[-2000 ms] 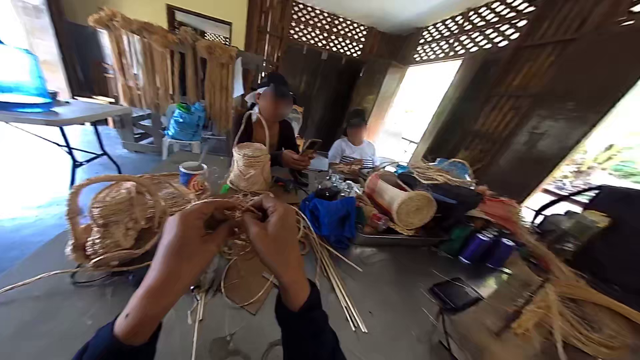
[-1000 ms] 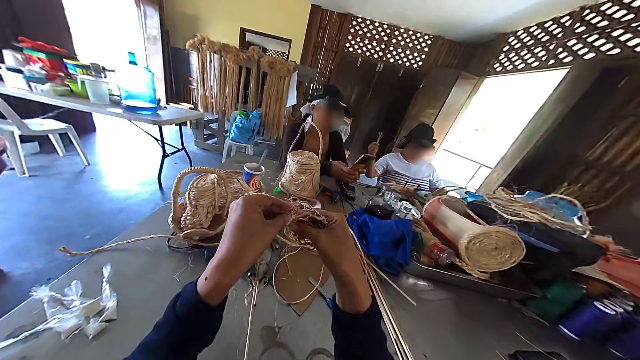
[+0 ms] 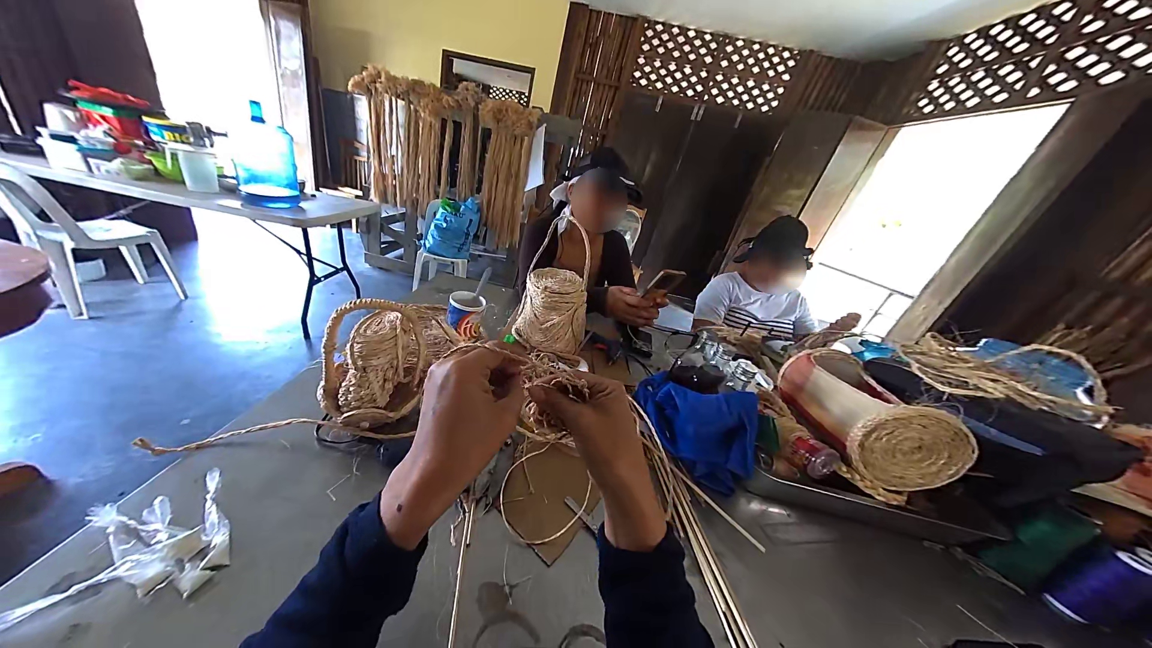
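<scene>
My left hand and my right hand are raised over the table, close together, fingers pinched on a small piece of plaited natural fibre between them. A fibre strand loop hangs below, over a piece of brown cardboard. Thin pale sticks lie beside my right wrist. Left of my left hand is a handled fibre basket with coiled plaited cord; a braided cord trails from there. Behind my hands stands a woven fibre basket with a tall handle.
Small plastic bags lie at left. A paper cup stands behind the handled basket. At right are blue cloth, glass jars, a metal tray and a round-based woven container. Two people sit across the table, one holding a phone.
The view has swung left since the first frame. Both hands stay close together at the fibre piece. The white-shirted person's raised hand has lowered since one second ago.
</scene>
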